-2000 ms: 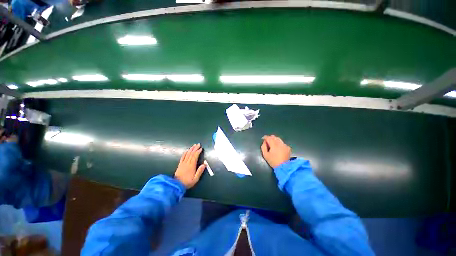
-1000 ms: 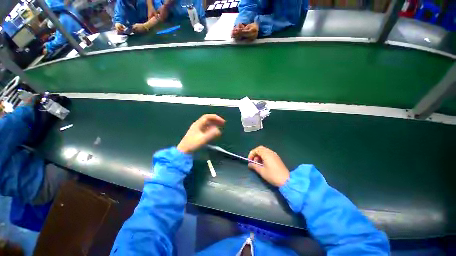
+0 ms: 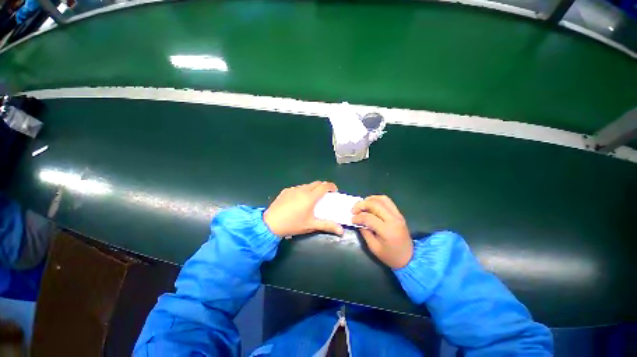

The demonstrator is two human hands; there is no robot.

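Note:
A small white folded wipe (image 3: 338, 208) is held just above the dark green bench in front of me. My left hand (image 3: 300, 210) grips its left side, with the thumb below and the fingers above. My right hand (image 3: 383, 227) pinches its right end with bent fingers. No blue tool shows at the wipe; whether one is inside is hidden. The small pale stick is not clearly visible; my left hand may cover it.
A squat pale container with white crumpled wipes (image 3: 351, 136) stands at the bench's back edge. Behind it run a whitish strip (image 3: 230, 102) and a green conveyor belt (image 3: 314, 49). A brown carton (image 3: 80, 296) and another person's blue sleeve (image 3: 10, 233) are at the left.
The flat wipe with blue corners was lying on the bench, then was lifted edge-on in my right hand. My left hand has since joined and now both hands hold it, smaller in outline.

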